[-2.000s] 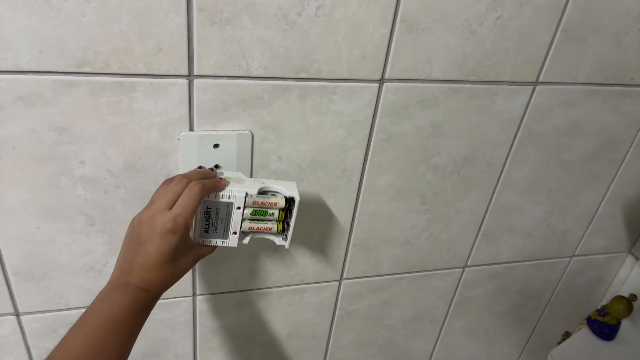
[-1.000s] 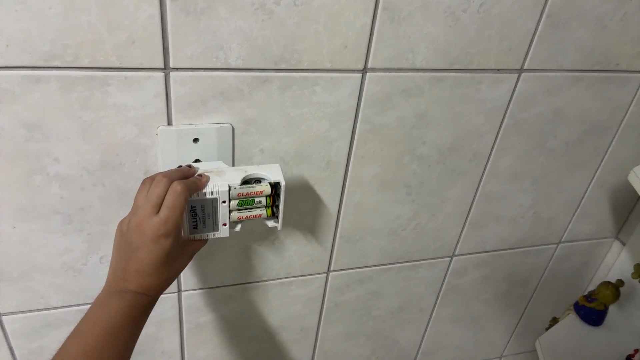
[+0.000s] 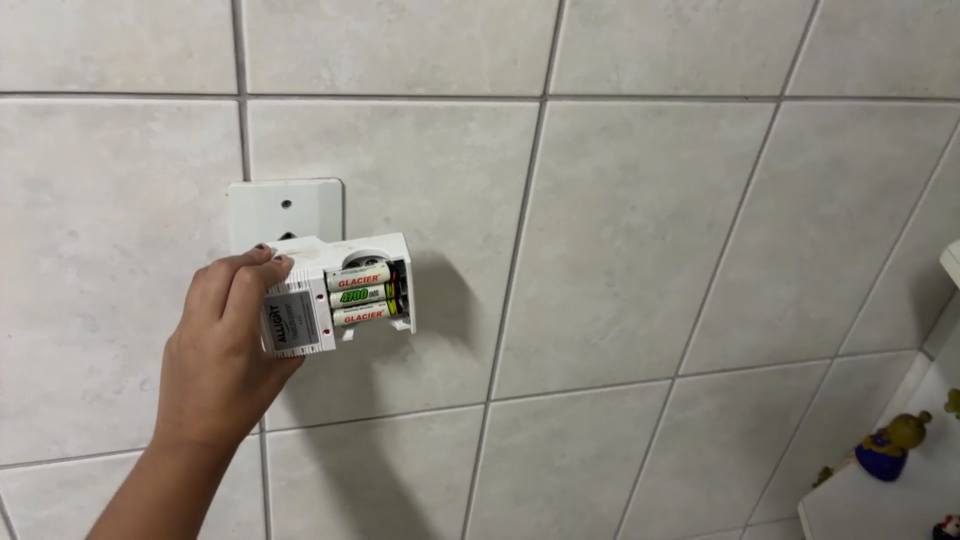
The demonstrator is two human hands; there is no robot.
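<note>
My left hand point(image 3: 225, 330) grips the left end of a white battery charger point(image 3: 300, 259), with the fingers over its top edge. Three cylindrical batteries point(image 3: 364, 295) lie side by side in the charger's bay, and two small red indicators are beside them. Behind the charger is a white wall outlet plate point(image 3: 315, 204), its lower part covered. Whether the charger's plug is in the outlet is hidden. My right hand is out of view.
Grey-white wall tiles point(image 3: 630, 240) surround the outlet, and the charger and arm cast a shadow. At the lower right are a white shelf-like surface point(image 3: 862, 502) and a blue and yellow figurine point(image 3: 889, 450).
The view has shifted slightly. My left hand stays on the charger by the outlet plate, with no plain change in its grip.
</note>
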